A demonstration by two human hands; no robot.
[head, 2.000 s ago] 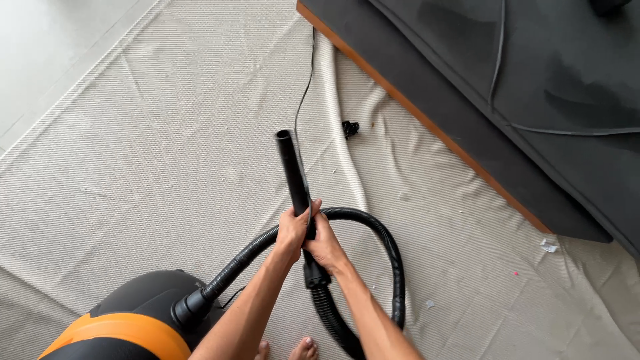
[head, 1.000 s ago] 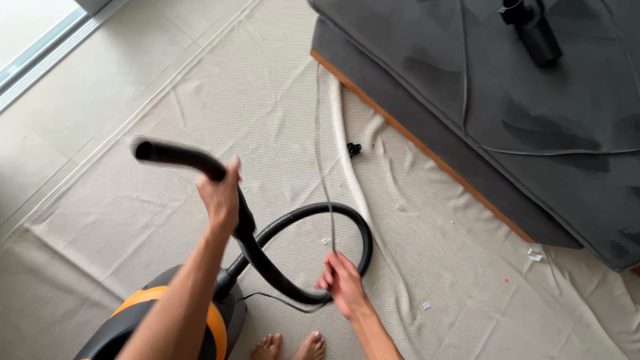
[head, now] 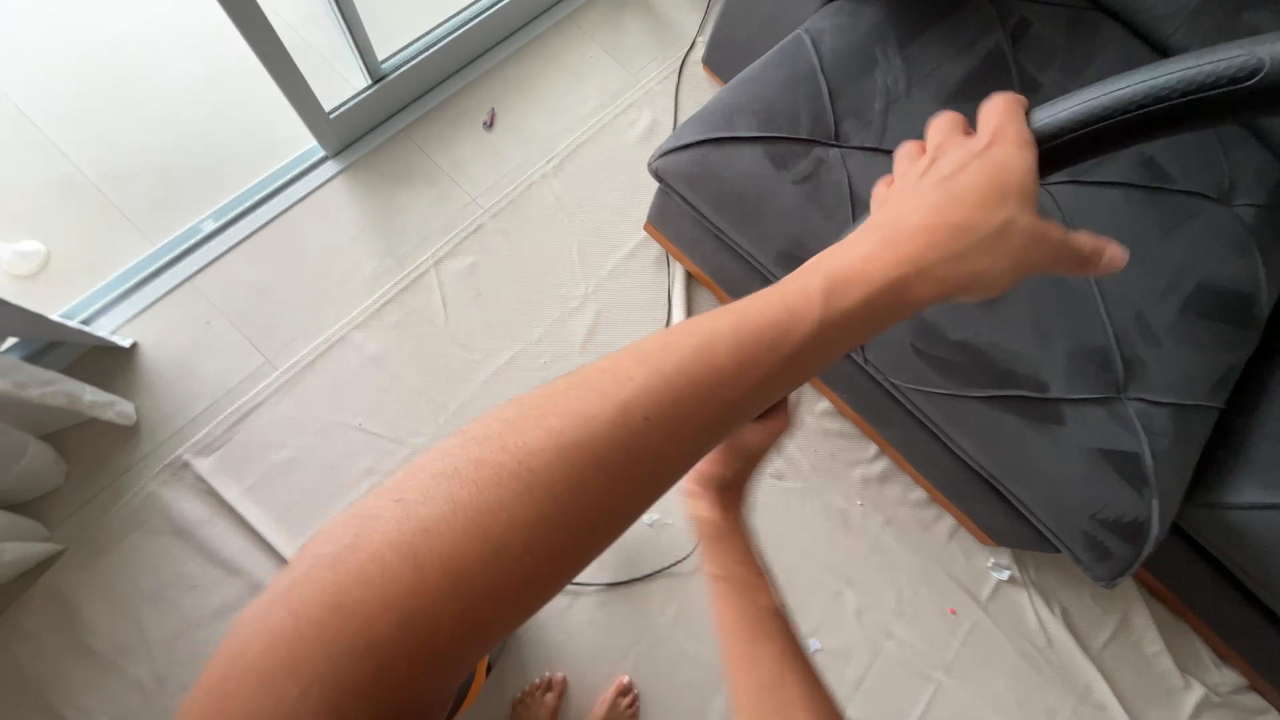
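My left hand (head: 970, 200) reaches across to the upper right over the dark gray upholstered sofa (head: 1010, 350). Its thumb stands out from the spread fingers, beside the end of a black curved vacuum tube (head: 1150, 105); no closed grip on the tube shows. Lower down, my right hand (head: 740, 455) is blurred and partly behind my left forearm, so what it holds cannot be seen. Only a sliver of the orange and black vacuum cleaner (head: 475, 690) shows beside my left arm. A thin black cord (head: 640, 578) curves over the beige floor cloth (head: 560, 280).
A sliding door's metal frame (head: 350, 120) and its floor track run across the upper left. A light curtain (head: 30, 450) hangs at the left edge. Small scraps (head: 1000, 568) lie on the cloth by the sofa's orange-brown base edge. Bare feet (head: 615, 700) stand at the bottom.
My left hand was closed around the black tube and has moved from the left to over the sofa; its fingers are now spread. The view has shifted, with more door and sofa showing.
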